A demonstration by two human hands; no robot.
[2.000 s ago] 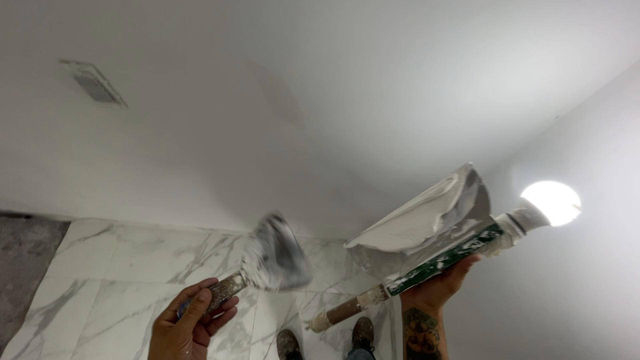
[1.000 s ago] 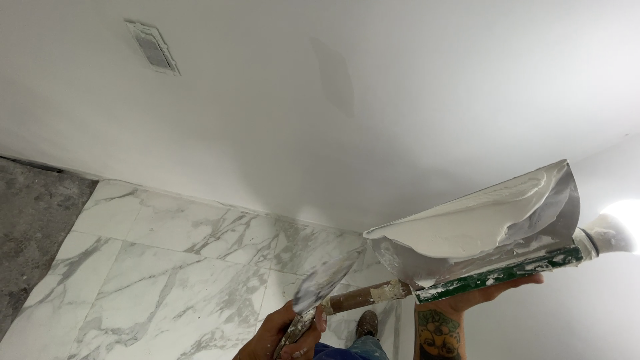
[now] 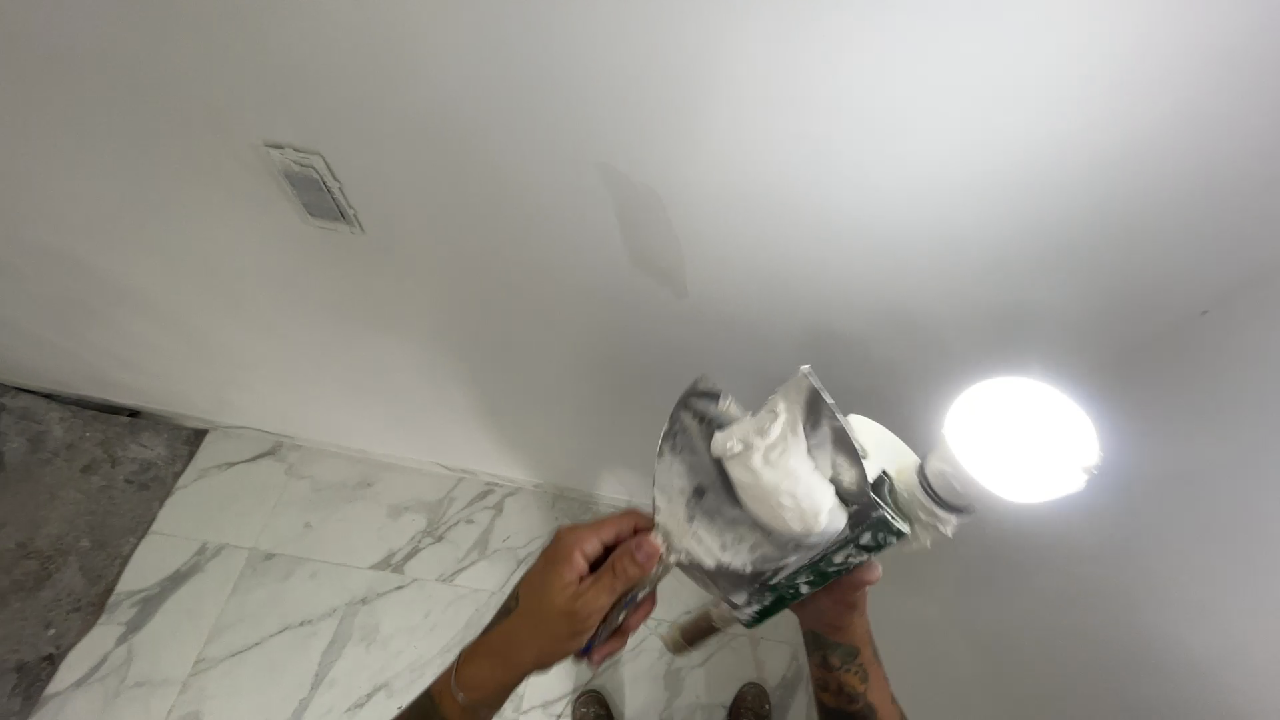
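My left hand (image 3: 595,585) grips the handle of a putty knife (image 3: 690,485), whose broad blade is smeared with white compound and overlaps the wide knife. My right hand (image 3: 840,595) supports, from below, the green back of a wide metal taping knife (image 3: 825,420). A thick lump of white joint compound (image 3: 785,475) lies between the two blades. A lit bulb (image 3: 1020,440) in a white holder sticks out past the right end of the wide knife, and a brown handle (image 3: 697,628) shows below its left end.
A white wall (image 3: 480,250) fills the upper view, with a recessed electrical box (image 3: 315,188) at upper left and a duller patch (image 3: 645,235). Marble-look floor tiles (image 3: 350,560) meet bare concrete (image 3: 80,500) at far left. My shoes (image 3: 750,700) are at the bottom.
The putty knife has come up from the lower left onto the wide knife. The compound, spread along the wide blade before, is now bunched into a lump. The wide knife has turned.
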